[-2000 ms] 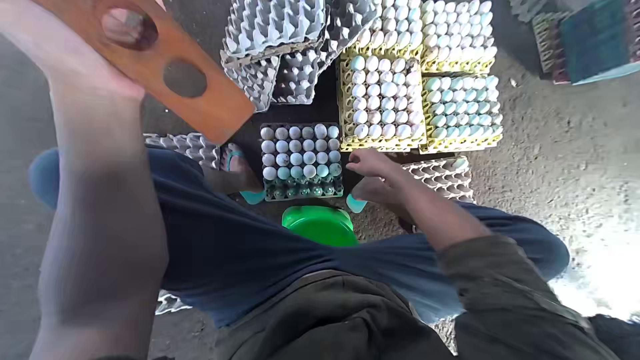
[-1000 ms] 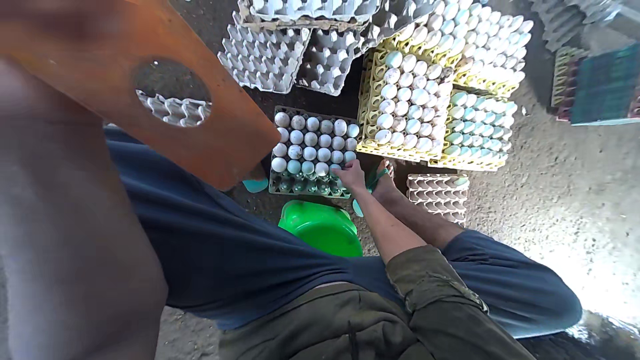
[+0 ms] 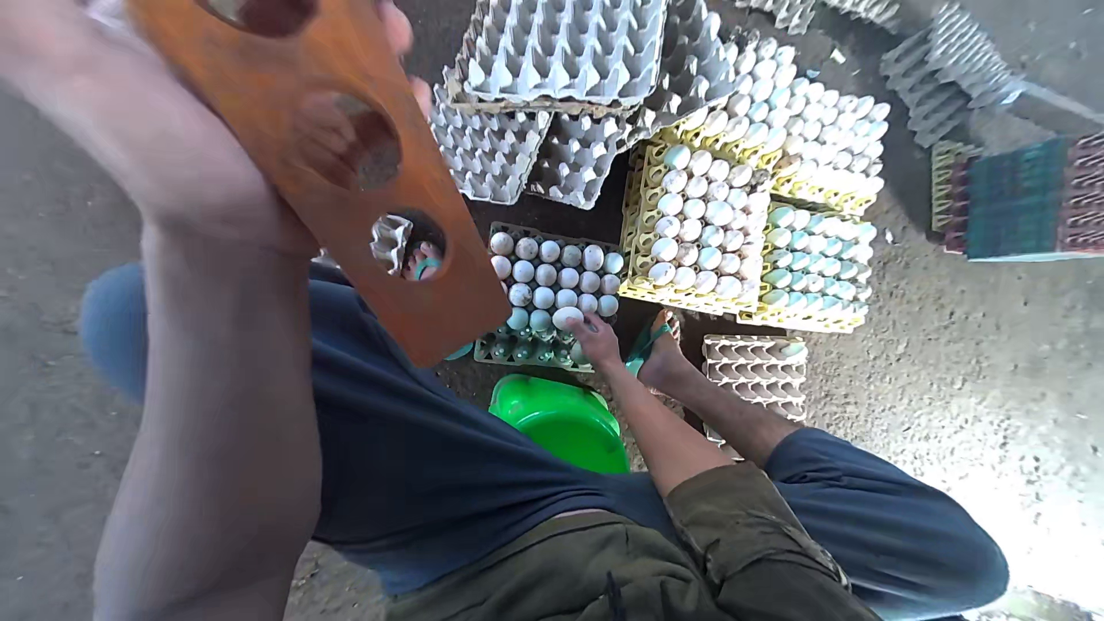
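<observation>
My left hand (image 3: 216,129) is raised close to the camera at the upper left, its fingers around the far edge of an orange-brown board (image 3: 345,164) with round holes. Below and right of it, my right hand (image 3: 595,341) holds a white egg (image 3: 567,318) between thumb and fingers, over the front rows of an egg tray (image 3: 492,349) on the ground. Rows of pale eggs (image 3: 544,274) fill the tray's back part; the front cups look mostly bare. A green plastic basin (image 3: 569,423) stands just in front of this tray.
Yellow trays of eggs (image 3: 690,297) are stacked right of the tray. Grey egg trays (image 3: 561,52) are piled behind. A brown tray (image 3: 755,371) lies beyond my right foot. More trays (image 3: 1018,198) with a dark green panel stand at the far right.
My right hand has moved from beside the tray to over its front rows, and an egg now shows in its fingers. The board still hangs in my left hand.
</observation>
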